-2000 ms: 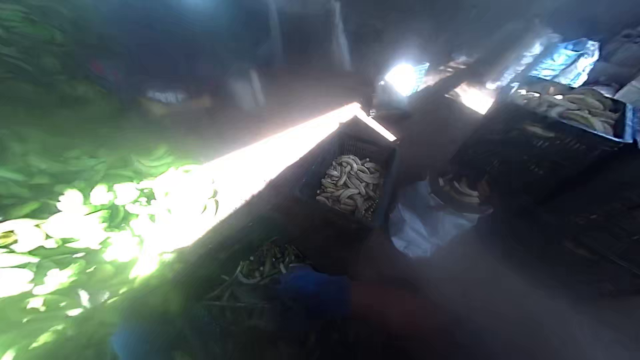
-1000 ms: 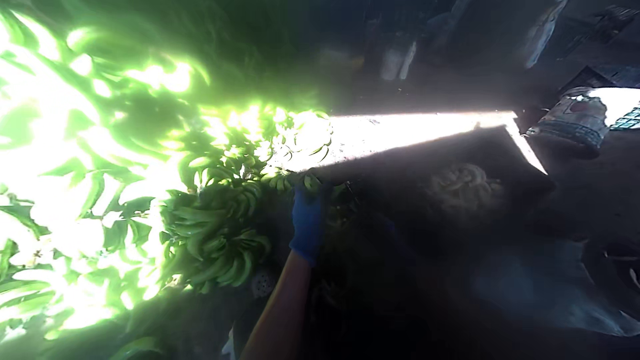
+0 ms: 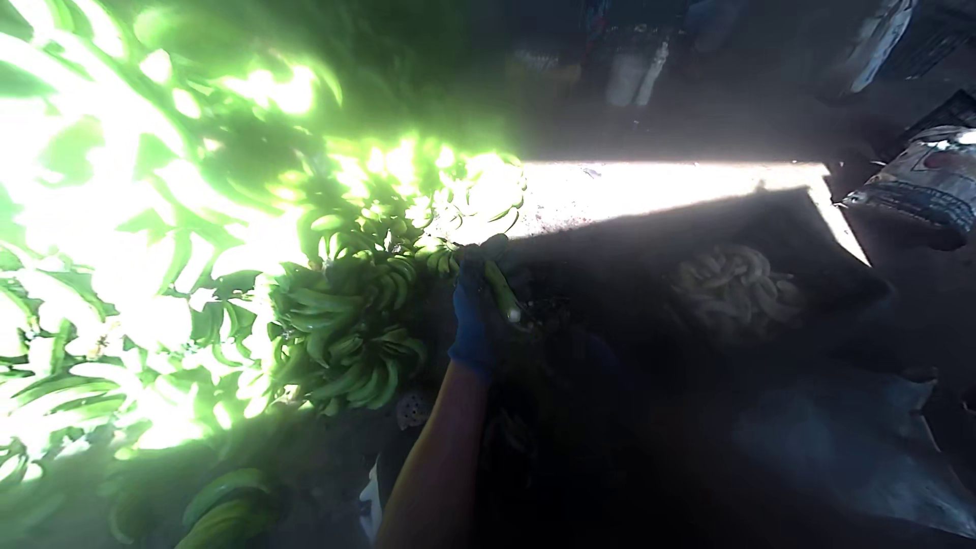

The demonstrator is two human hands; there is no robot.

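Note:
My left hand (image 3: 473,320), in a blue glove, reaches forward near the middle of the view. Its fingers are closed around a green banana (image 3: 500,293), whose pale end points down and to the right. Bunches of green bananas (image 3: 328,305) lie just left of the hand. A faint blue patch in the dark to its right looks like my gloved right hand (image 3: 602,354); its fingers and anything in them are hidden by shadow.
A big heap of green bananas (image 3: 183,328), partly overexposed, fills the left side. Peeled, pale bananas (image 3: 736,286) lie in a dark crate at right. A pale plastic sheet or bag (image 3: 839,442) is lower right, and a printed sack (image 3: 923,179) stands beyond the crate.
The view has swung left toward the green heap since two seconds ago. My left hand stays forward beside the bunches since one second ago, and a banana now shows in it.

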